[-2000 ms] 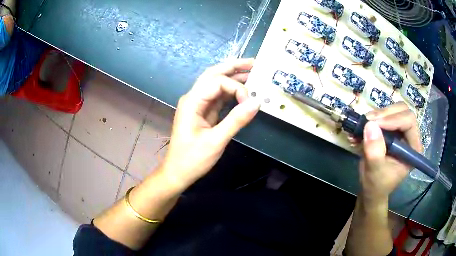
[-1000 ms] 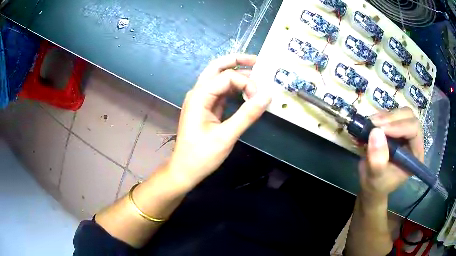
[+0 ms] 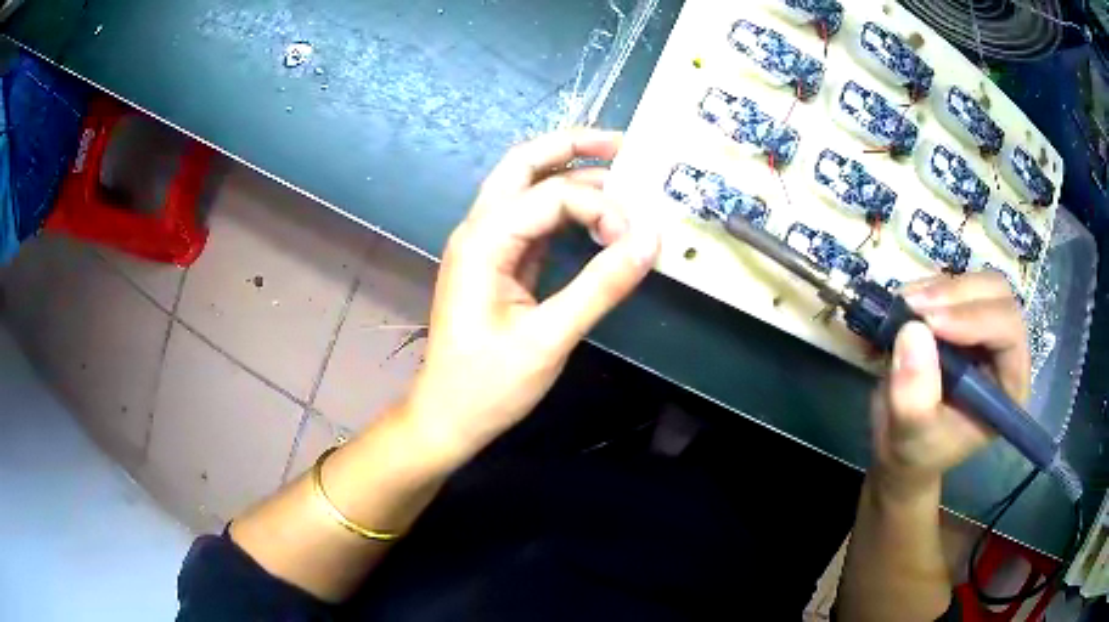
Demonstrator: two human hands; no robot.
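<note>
My right hand (image 3: pixel 943 377) holds a soldering iron (image 3: pixel 991 407) like a pen. Its metal tip points up-left at the near-left circuit board (image 3: pixel 718 194); I cannot tell if it touches. The board is dark blue-black with silvery spots, one of several in rows on the cream fixture plate (image 3: pixel 730 273). Fine red wires show beside some boards. My left hand (image 3: pixel 523 273) is at the plate's left edge, thumb and index fingertips close together. Whether a thin strand is between them cannot be seen.
A clear plastic tray (image 3: pixel 1076 292) with silvery bits lies right of the plate. A round metal grille (image 3: pixel 991 18) stands behind it. A black cord (image 3: pixel 988 547) loops below the iron. A red stool (image 3: pixel 128 201) stands on the tiled floor at left.
Over two seconds my left hand moves slightly right along the plate's edge. The rear end of the iron has dropped a little, and the tip stays by the same board.
</note>
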